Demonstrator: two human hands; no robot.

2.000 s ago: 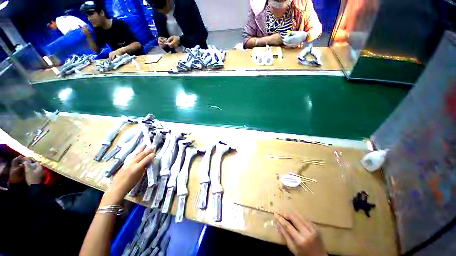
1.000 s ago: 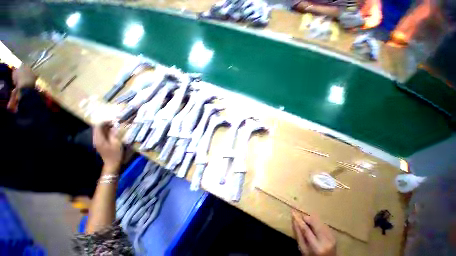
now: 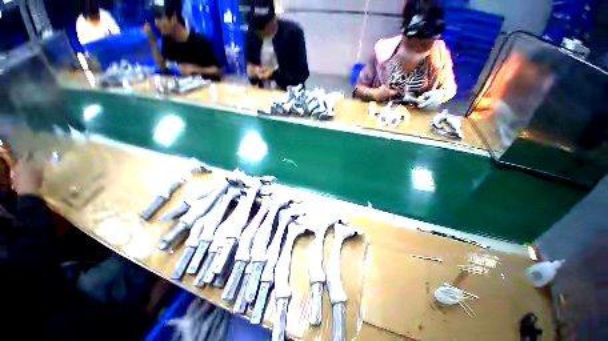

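Observation:
Several pale grey moulded limbs (image 3: 283, 270) lie in a row on the bench, darker straight ends toward the front edge and dark-tipped toed ends toward the belt. To their right, a cardboard mat (image 3: 393, 300) holds a small white dish (image 3: 449, 295) with thin pale sticks around it. A small dark pile of parts (image 3: 531, 326) lies at the lower right. A white bottle (image 3: 545, 273) stands right of the mat. Neither of my hands can be made out in the picture.
A green conveyor belt (image 3: 320, 170) runs behind the bench. Several seated people work across it beside grey limb piles (image 3: 303, 103). Another person's dark sleeve (image 3: 37, 220) is at the far left. A blue crate (image 3: 167, 320) with grey limbs is below the bench edge.
The view has shifted, so the far workers show again and the bench sits lower. Both hands, seen at the bench's front edge before, no longer show.

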